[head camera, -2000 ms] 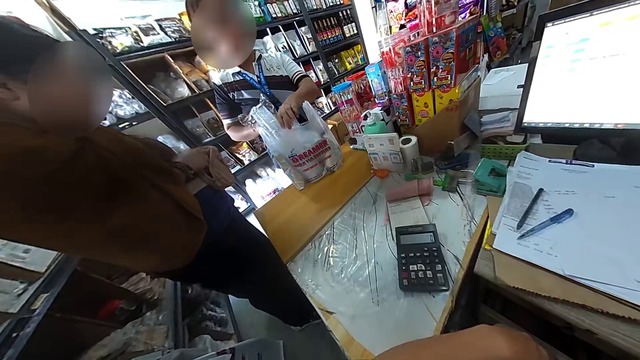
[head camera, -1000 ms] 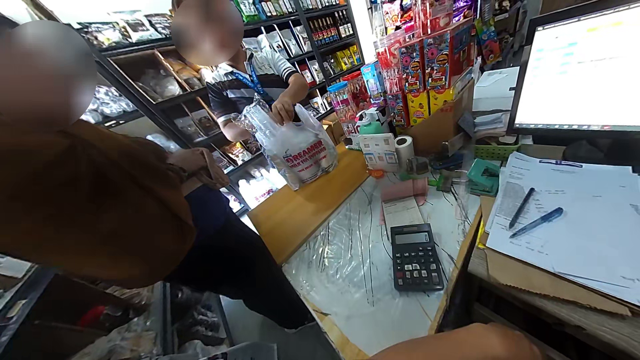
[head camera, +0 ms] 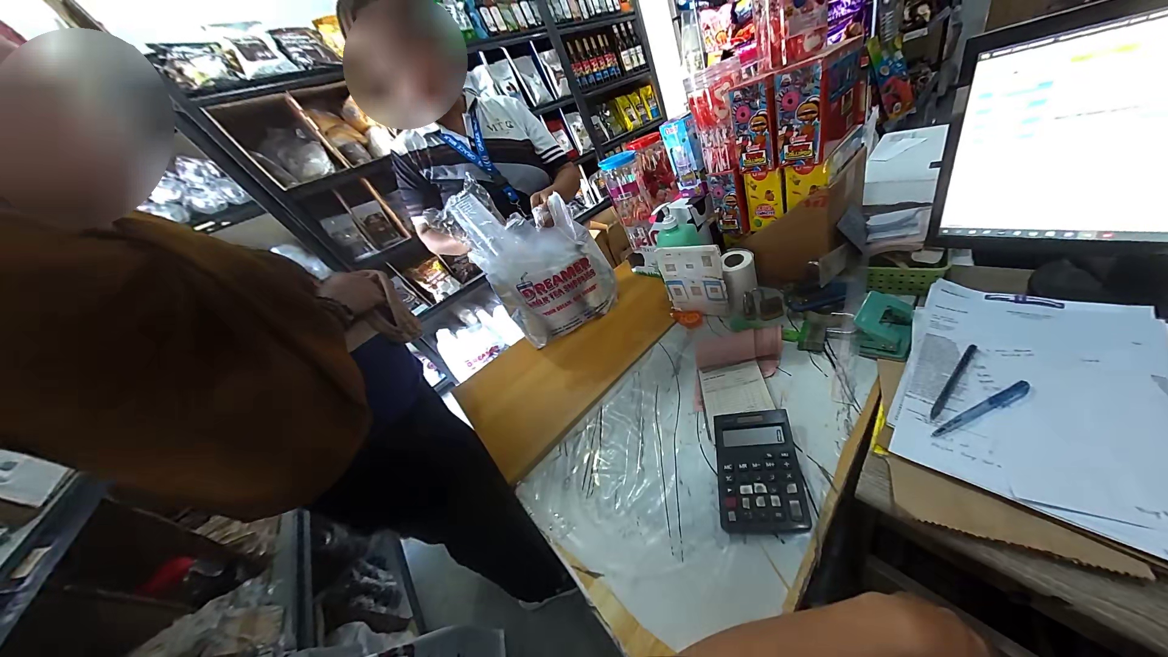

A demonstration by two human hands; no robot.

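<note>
Bare skin, likely part of my arm (head camera: 839, 630), shows at the bottom edge; which arm I cannot tell, and neither of my hands is visible. Nearest above it lies a black desk calculator (head camera: 765, 474) on the plastic-covered counter. Its top edge meets a receipt pad (head camera: 735, 388) with a pink sheet folded back. Across the wooden counter (head camera: 566, 374), a person in a striped polo shirt has a hand at the handles of a filled white plastic bag (head camera: 557, 283). Two pens, one dark (head camera: 954, 381) and one blue (head camera: 984, 408), rest on papers (head camera: 1077, 438) at right.
A monitor (head camera: 1058, 137) stands at right behind the papers. A teal hole punch (head camera: 883, 324), a paper roll (head camera: 739, 274), a pump bottle (head camera: 677, 228) and candy boxes (head camera: 798, 119) line the counter's back. Another person in brown stands at left, beside stocked shelves (head camera: 265, 182).
The person in brown has leaned slightly, and the arm at that person's front sits a little differently. The bag, calculator and pens have stayed in place.
</note>
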